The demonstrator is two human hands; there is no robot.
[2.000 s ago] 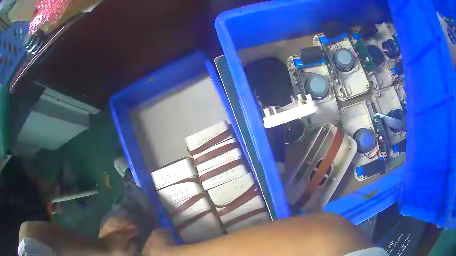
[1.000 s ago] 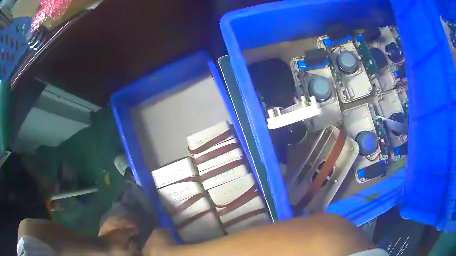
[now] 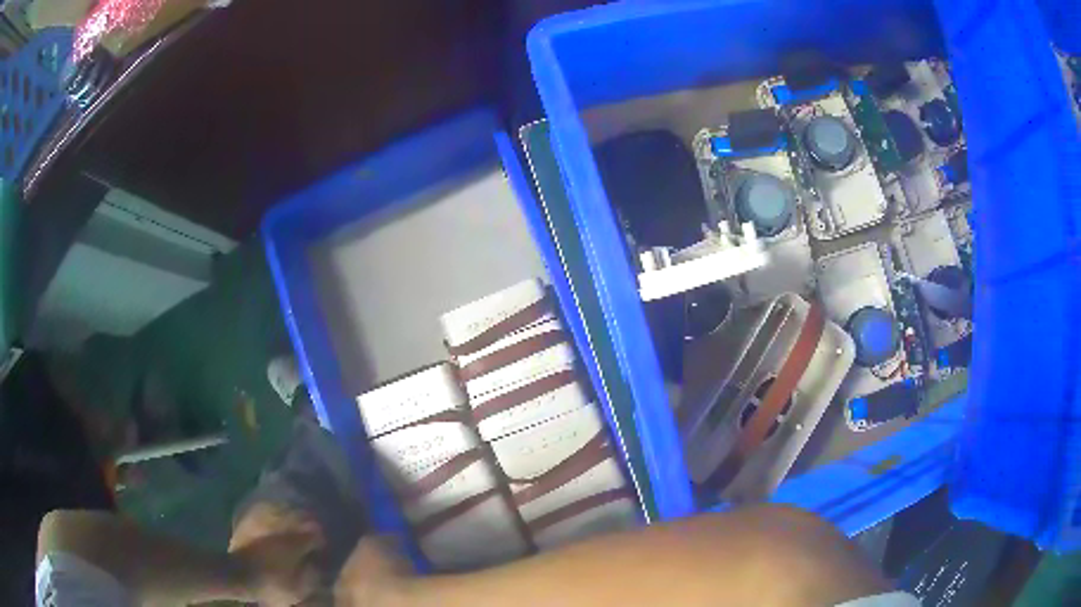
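My left hand (image 3: 275, 548) is at the bottom left, blurred, close beside my right hand (image 3: 377, 574), which is cut off by the bottom edge. The fingers and anything between them cannot be made out. My right forearm crosses the bottom of the picture in front of the bins. Closed cream units (image 3: 498, 409) with brown bands lie in rows in the shallow blue bin (image 3: 285, 311), just beyond my hands.
The deep blue bin (image 3: 611, 344) at right holds open housings (image 3: 854, 196) with round drivers, a cream rear shell (image 3: 818, 397) with a brown strap, and a black object (image 3: 652, 190). A white toothed piece (image 3: 703, 268) lies near its left wall. A dark red-brown table (image 3: 356, 71) is behind.
The view has shifted very slightly. The hands have hardly moved, and the bins and their contents look the same.
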